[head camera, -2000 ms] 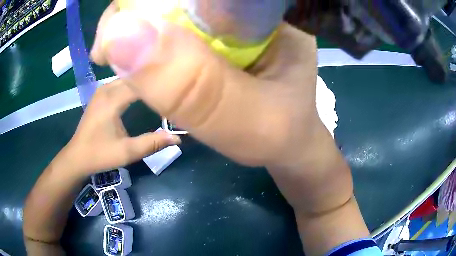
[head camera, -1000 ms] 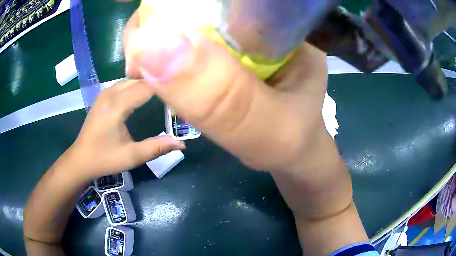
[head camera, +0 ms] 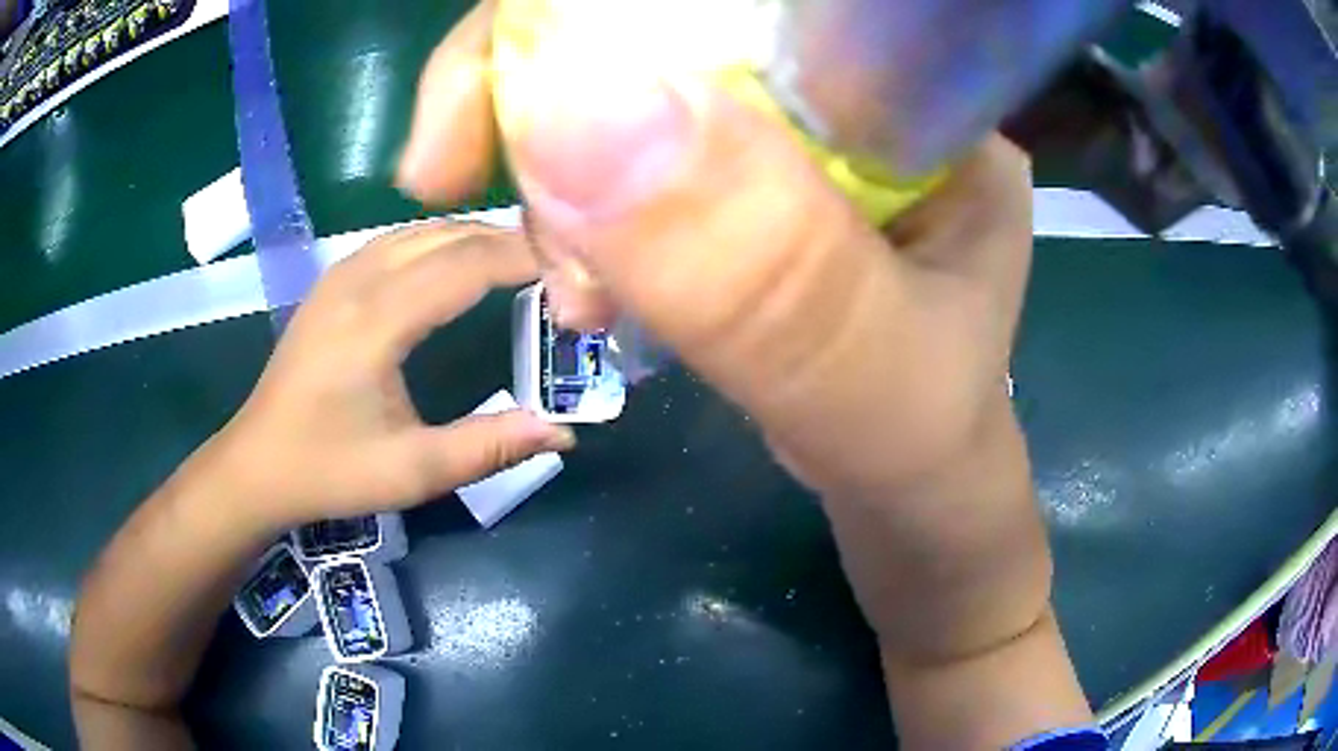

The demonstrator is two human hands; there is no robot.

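A white adapter housing (head camera: 575, 367) stands open end up, with a dark circuit board and blue parts inside. My left hand (head camera: 367, 389) curls around it, thumb at its lower edge and fingers at its upper side. My right hand (head camera: 792, 279) is closed around the glue dispensing gun (head camera: 939, 81), a bulky grey tool with dark fittings and a yellow grip wrap (head camera: 888, 188). A pale bluish tip (head camera: 634, 352), blurred, shows at the housing's right side. The gun's top is cut off by the frame edge, and my right hand covers part of the housing.
Several open housings (head camera: 352, 609) stand at the lower left by my left forearm. A plain white block (head camera: 509, 484) lies below my left thumb. Another white block (head camera: 214, 216) lies beyond the pale strip (head camera: 132, 313), beside a purple-blue strip (head camera: 269, 162). A parts tray (head camera: 74, 59) is far left.
My right hand and the gun have moved right in view, uncovering more of the housing and covering the white pile. The housing, my left hand and the blocks also appear slightly further right.
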